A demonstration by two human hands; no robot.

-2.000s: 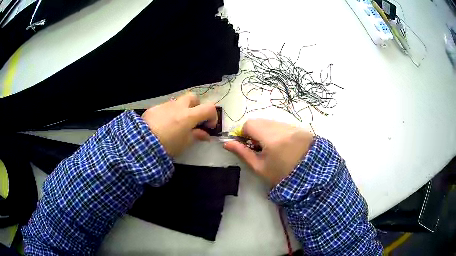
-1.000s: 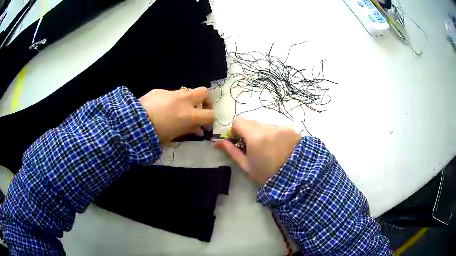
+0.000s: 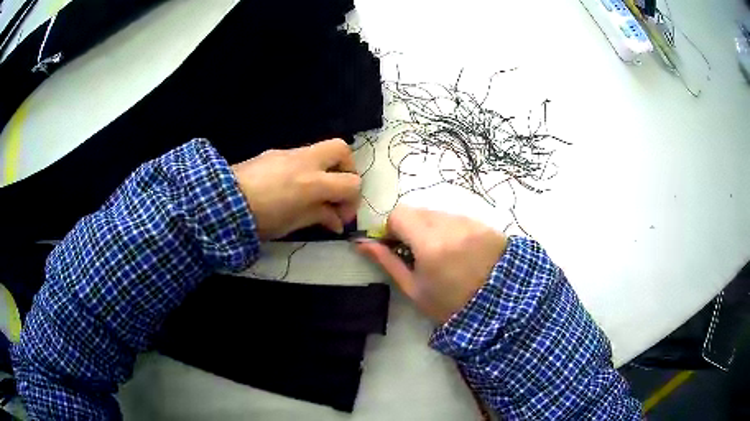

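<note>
My left hand (image 3: pixel 303 191) lies over a black strap (image 3: pixel 317 235), its fingers bent and pressing near the strap's end. Most of the strap is hidden under the hand and sleeve. My right hand (image 3: pixel 444 255) holds thread snips (image 3: pixel 398 247), with a bit of yellow at the grip. The pale blades touch or nearly touch the strap's end beside my left fingertips; whether they are closed on a thread I cannot tell. A thin loose thread (image 3: pixel 288 265) curls below the strap.
A large black strap bundle (image 3: pixel 271 78) fans across the upper left. Separate straps (image 3: pixel 280 337) lie below my left hand. A tangle of thread waste (image 3: pixel 485 140) lies beyond my hands. A power strip (image 3: pixel 627 31) is at the upper right. The white table (image 3: pixel 641 222) has a curved edge.
The left hand has gone from pinching at the strap's end to lying flatter over it, and a loose thread now shows below. The snips remain at the strap's end.
</note>
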